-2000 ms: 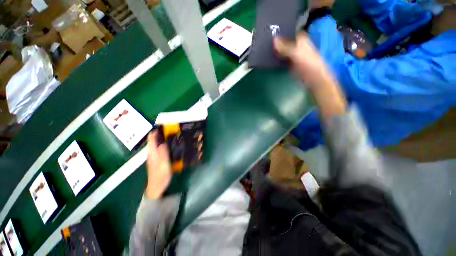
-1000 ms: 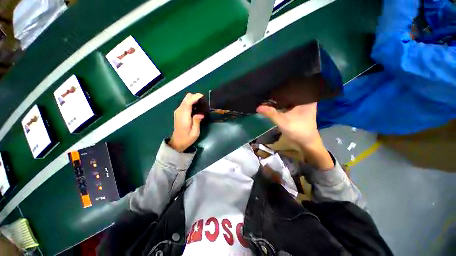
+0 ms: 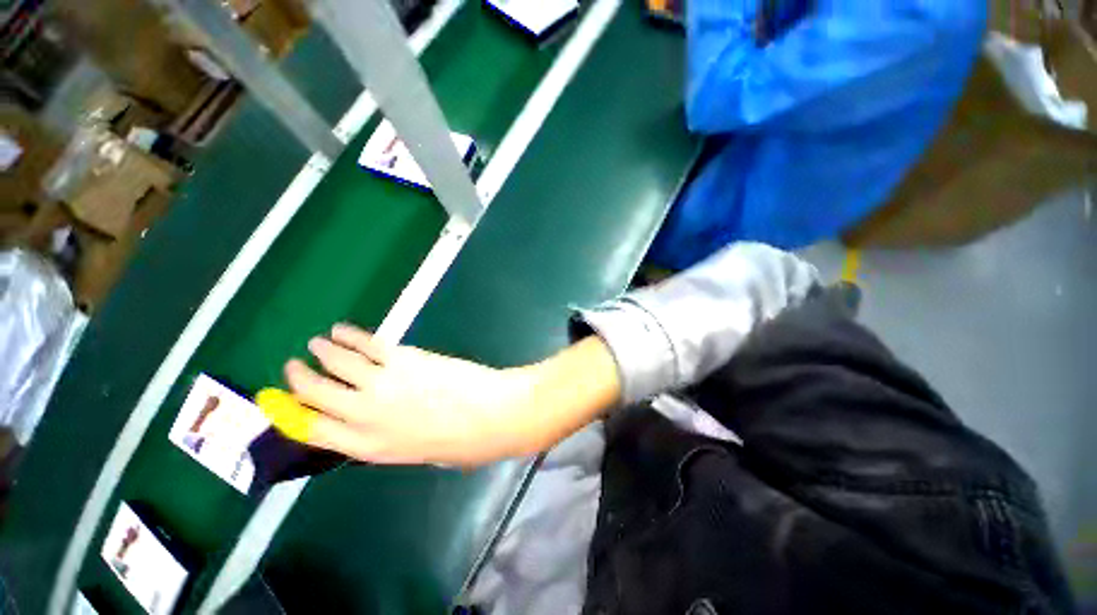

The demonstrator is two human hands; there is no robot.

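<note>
My right hand (image 3: 397, 402) reaches left across the pale rail, palm down, with its fingers spread and a yellow covering on one finger. A sleeved box (image 3: 220, 435) with a white top and small reddish-brown picture lies on the green belt. Its right end and dark side meet the yellow-covered finger. Dark material shows under the hand; whether the hand grips it is hidden. My left hand is not in view.
Other sleeved boxes stand on the belt (image 3: 301, 300), one lower left (image 3: 144, 559) and one behind the metal upright (image 3: 415, 120). A person in blue workwear (image 3: 830, 108) is at upper right. Cartons (image 3: 108, 192) are at upper left.
The black box and orange-marked sleeve seen in my hands earlier no longer show there. My right hand has moved left to the rail. My left hand has gone from view.
</note>
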